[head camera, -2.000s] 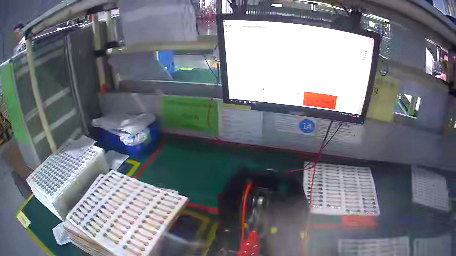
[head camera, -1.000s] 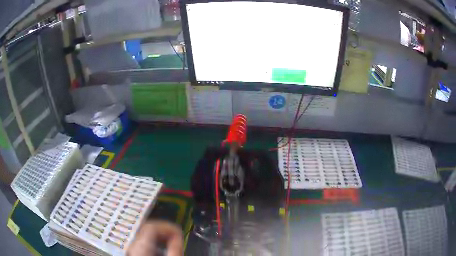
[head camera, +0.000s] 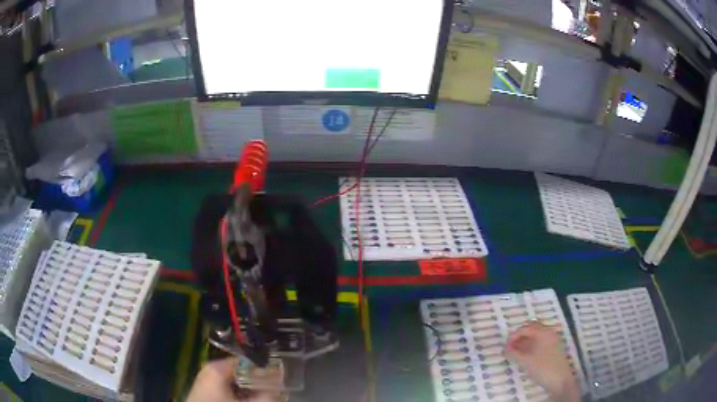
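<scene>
The black test fixture (head camera: 267, 251) stands left of centre, its red ribbed clamp handle (head camera: 251, 165) raised upright. My left hand (head camera: 216, 382) is at the bottom edge, partly cut off, its fingertips at the left of the metal nest (head camera: 263, 373); whether they hold a part is too blurred to tell. My right hand (head camera: 542, 357) is over the front right parts tray (head camera: 503, 297), thumb and fingers bent close together above its slots. I cannot make out a part between them. Rows of slim parts with dark ends lie in this tray.
Stacked parts trays (head camera: 86, 306) stand at left. Another tray (head camera: 409, 216) lies behind a red label (head camera: 452, 267); more lie at far right (head camera: 621, 338) and back right (head camera: 582, 208). Thin red wires hang from the monitor (head camera: 314, 98), which shows a green block. A blue bin (head camera: 75, 192) is rear left.
The view has turned right. The clamp handle went from low to raised, and the screen block from red to green. My left hand moved from the tray stack to the fixture; my right hand has appeared.
</scene>
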